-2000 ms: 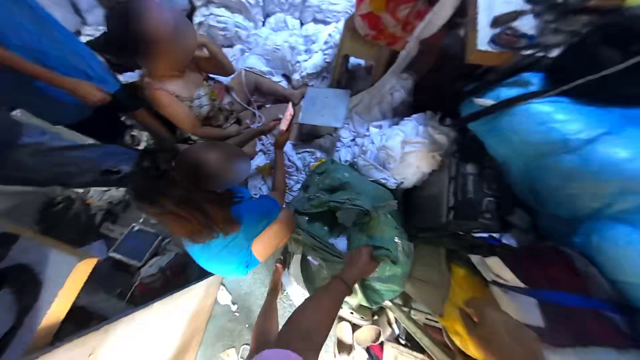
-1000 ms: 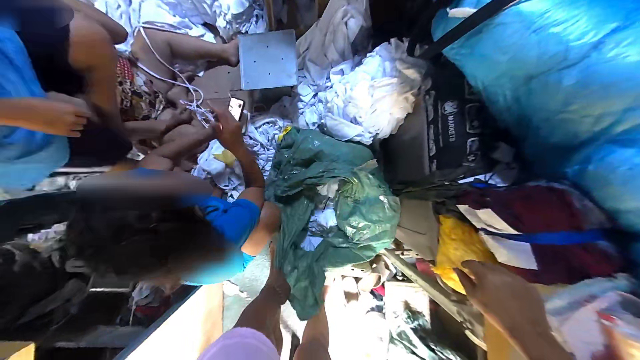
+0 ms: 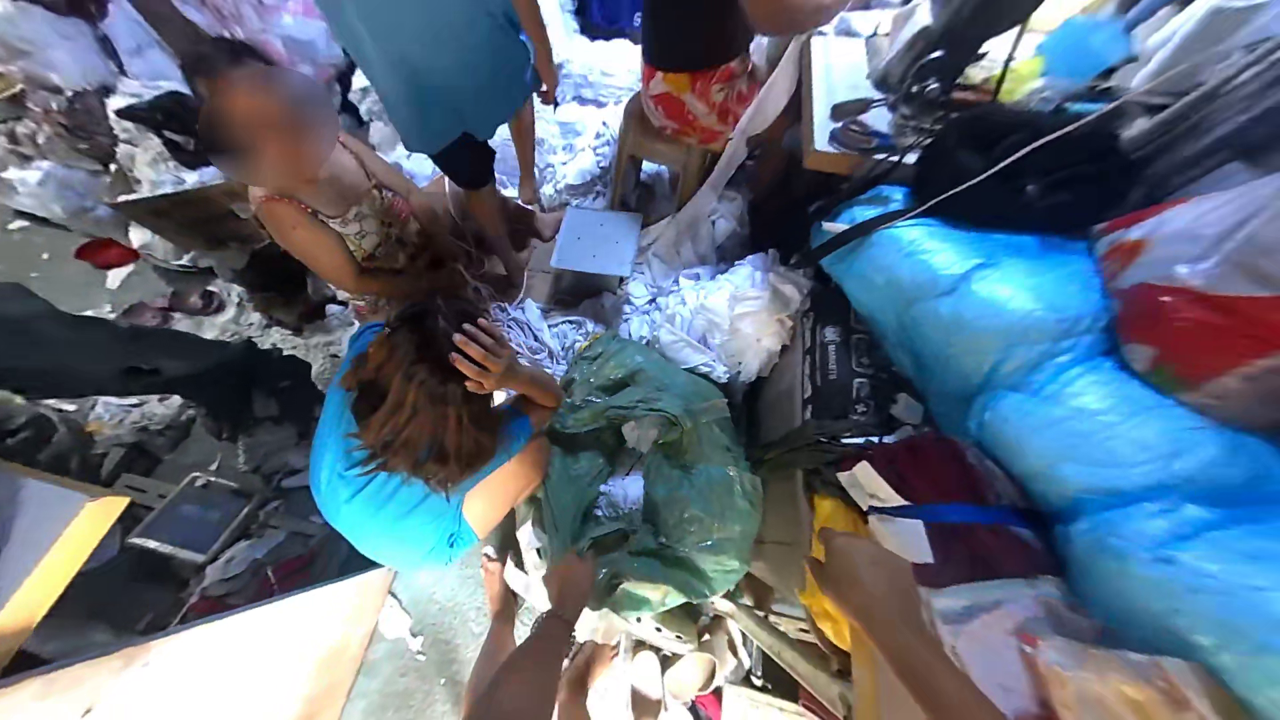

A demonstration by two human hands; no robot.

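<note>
A large green plastic sack stands with its mouth open in front of me, with white scraps inside. My left hand is at the sack's near left edge, fingers partly hidden; whether it grips the plastic is unclear. My right hand is at a yellow cloth or bag to the right of the sack, its fingertips against it; a firm hold cannot be made out. Beyond the sack lies a heap of white fabric strips.
A person in a blue shirt crouches against the sack's left side. Other people are farther back. Big blue plastic bundles line the right. A pale board lies at lower left, and shoes lie below the sack.
My left hand, on the sack two seconds ago and not plainly seen one second ago, is at its near edge. The crouching person's hand has moved to their head. The view has shifted.
</note>
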